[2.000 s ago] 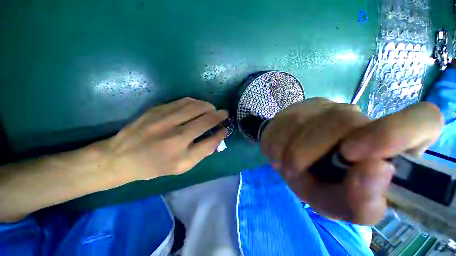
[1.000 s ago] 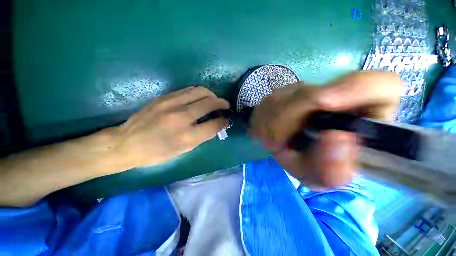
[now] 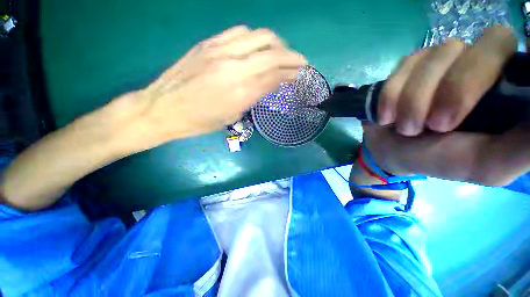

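The round dotted screw dish (image 3: 292,125) lies on the green mat (image 3: 163,35) in front of me. My right hand (image 3: 444,87) grips the black electric screwdriver (image 3: 348,104), its nose pointing left over the dish. My left hand (image 3: 226,81) is blurred and reaches over the dish's upper left edge. Its fingertips point down at the dish, and I cannot tell whether they hold anything. A small round module (image 3: 241,131) with a white and yellow tab lies on the mat, left of the dish, below my left hand.
A clear blister tray (image 3: 468,20) is at the top right, partly behind my right hand. A small silver and yellow part (image 3: 7,23) is at the far top left in a dark area. A blue and a red band circle my right wrist. The mat's front edge is at my jacket.
My left hand has let go of the module and moved up and right to the dish. My right hand has turned the screwdriver, so its nose now lies over the dish.
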